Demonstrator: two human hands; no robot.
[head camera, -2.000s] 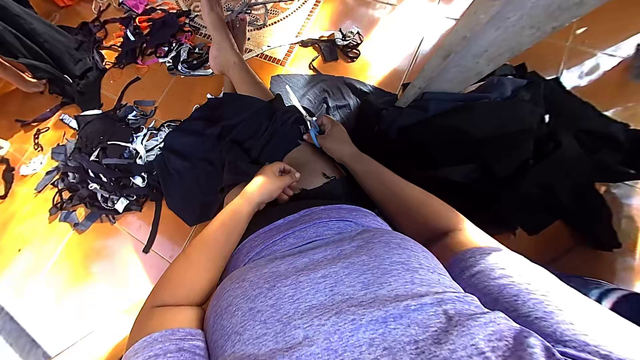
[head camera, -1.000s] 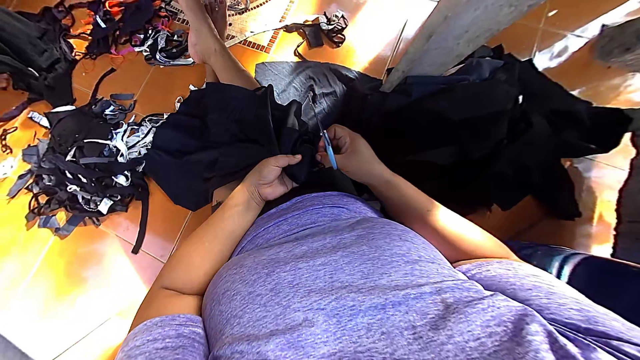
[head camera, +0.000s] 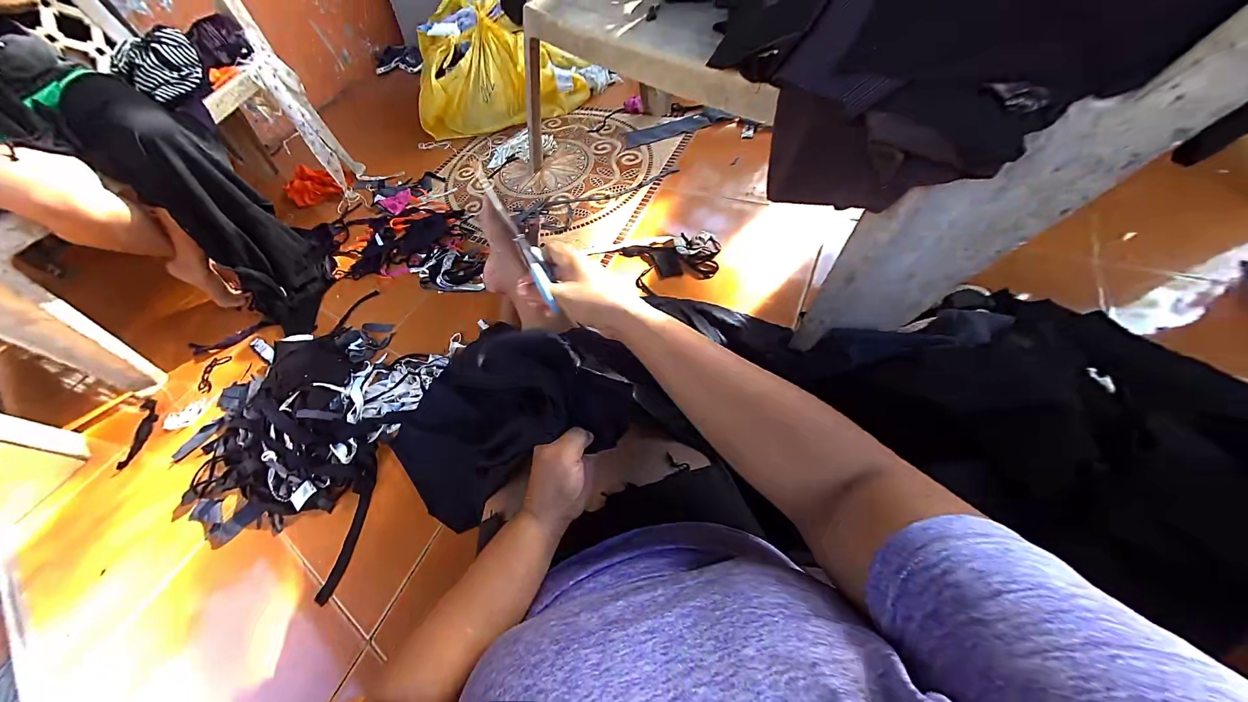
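Observation:
My right hand (head camera: 585, 288) holds a pair of scissors (head camera: 524, 249) with blue handles, raised beyond my lap, its blades pointing up and away over the floor. Black cloth (head camera: 507, 400) lies across my lap, and my left hand (head camera: 563, 478) grips its near edge with curled fingers. The far part of that cloth passes beneath my right wrist. Whether the blades are apart is too blurred to tell.
Fabric strips (head camera: 292, 439) are heaped on the tiled floor at left. Dark cloth (head camera: 1024, 419) is piled at right beside a pale table leg (head camera: 926, 234). A yellow plastic bag (head camera: 478, 78) stands beyond. Another person's arm and foot are at upper left, near black cloth (head camera: 166, 156).
My right hand, with the scissors, has moved away from my left hand, out past my lap. The view has tilted up, showing the yellow bag and tabletop.

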